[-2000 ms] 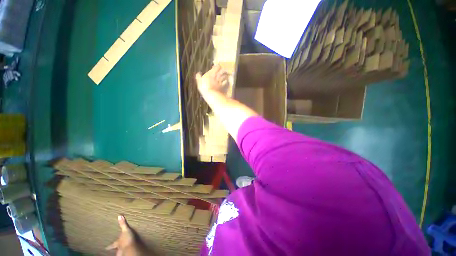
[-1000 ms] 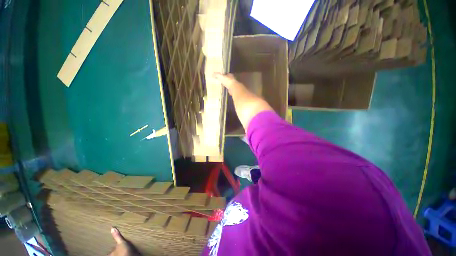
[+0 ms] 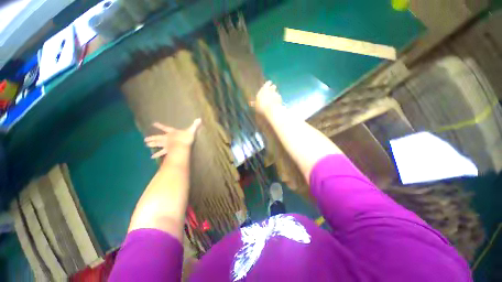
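A dense block of assembled cardboard partitions [image 3: 170,93] lies on the green table in front of me. My left hand [image 3: 173,139] rests flat on it, fingers spread. To its right an assembled partition [image 3: 242,58] is spread apart, with gaps between its strips. My right hand [image 3: 268,99] is at its right side and appears to grip its outer edge; blur hides the finger contact. A single loose strip [image 3: 340,44] lies on the green top at the back right.
Tan stacks of strips [image 3: 55,220] are at the lower left. At right are cartons [image 3: 358,148], a white paper sheet [image 3: 432,158] and a strapped bundle [image 3: 457,104]. A yellow-green roll [image 3: 400,4] is at the top right. My shoes [image 3: 276,193] show below.
The view has turned towards the block. My right hand has left the partitions in the carton and is now at the spread partition. My left hand lies fully in view on the block.
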